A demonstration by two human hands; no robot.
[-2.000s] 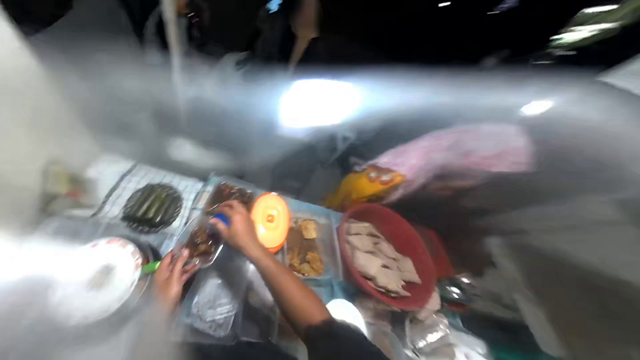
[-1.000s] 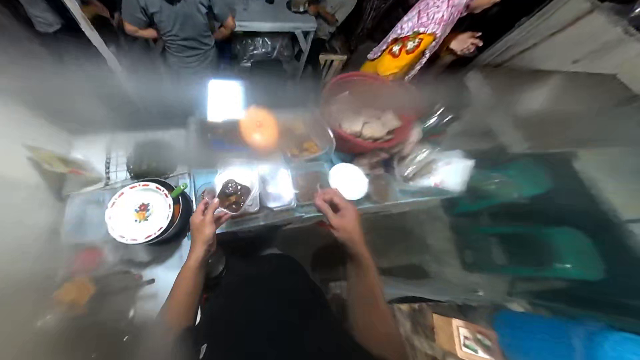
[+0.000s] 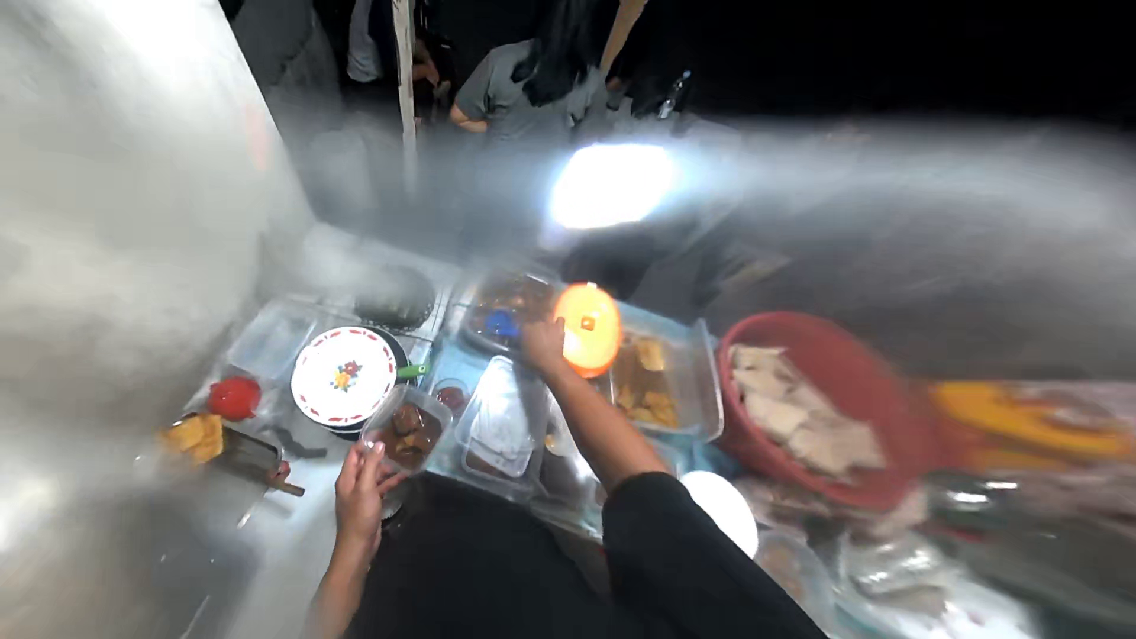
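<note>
My left hand (image 3: 362,486) grips the near edge of a small clear plastic container (image 3: 406,432) with dark brown food in sauce. Out at the far side of the table, my right hand (image 3: 543,343) is at a blue utensil or handle (image 3: 502,323), over a larger clear container of brown food (image 3: 519,297); whether its fingers close on the blue thing cannot be seen. Just right of that hand stands a round orange lid (image 3: 587,329). A clear box of yellowish fried pieces (image 3: 646,382) lies beyond it, and a clear box with a whitish lid (image 3: 502,417) sits between my arms.
A floral enamel lid (image 3: 343,376) covers a dark pot at left, with a green handle (image 3: 413,372) beside it. Further left are a red object (image 3: 234,398) and a metal tool (image 3: 253,457). A red basin (image 3: 821,399) holds pale slabs at right. A person (image 3: 524,93) is beyond the table.
My right hand has moved from near the white round item at the near edge to the far container by the orange lid. My left hand stays at the small container. The view has shifted strongly.
</note>
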